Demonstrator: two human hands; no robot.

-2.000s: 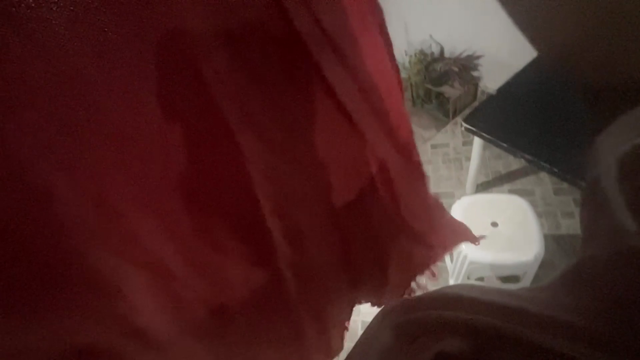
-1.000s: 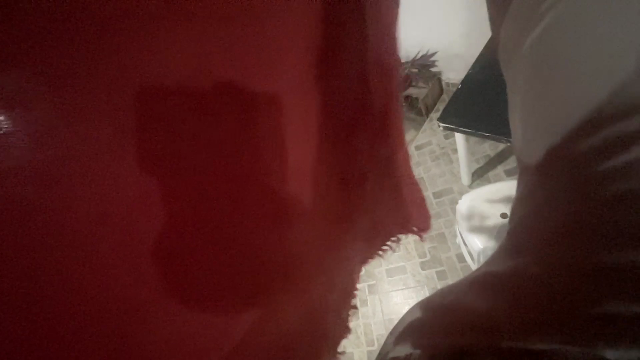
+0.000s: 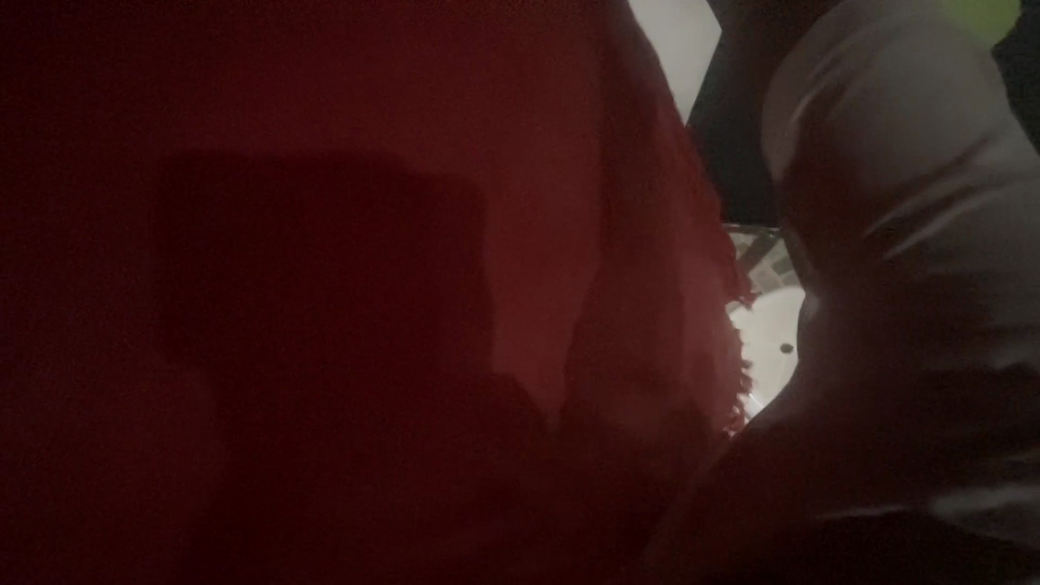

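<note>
A large red cloth [image 3: 536, 244] with a frayed edge fills the left and middle of the head view, very close to the camera. A dark shadow falls across it. At the right, a bent arm in a light, wrinkled sleeve [image 3: 910, 195] reaches from the top down to the lower edge. Neither my left hand nor my right hand can be seen, so what they hold is hidden.
Between the cloth and the sleeve, part of a white plastic stool [image 3: 772, 341] with a hole in its seat shows. Above it are patterned floor tiles [image 3: 764, 258] and a dark tabletop [image 3: 727, 162]. A pale wall [image 3: 678, 41] stands behind.
The red cloth now covers more of the view, and the plant seen earlier beside the wall is out of sight. The sleeved arm takes up more of the right side than two seconds ago.
</note>
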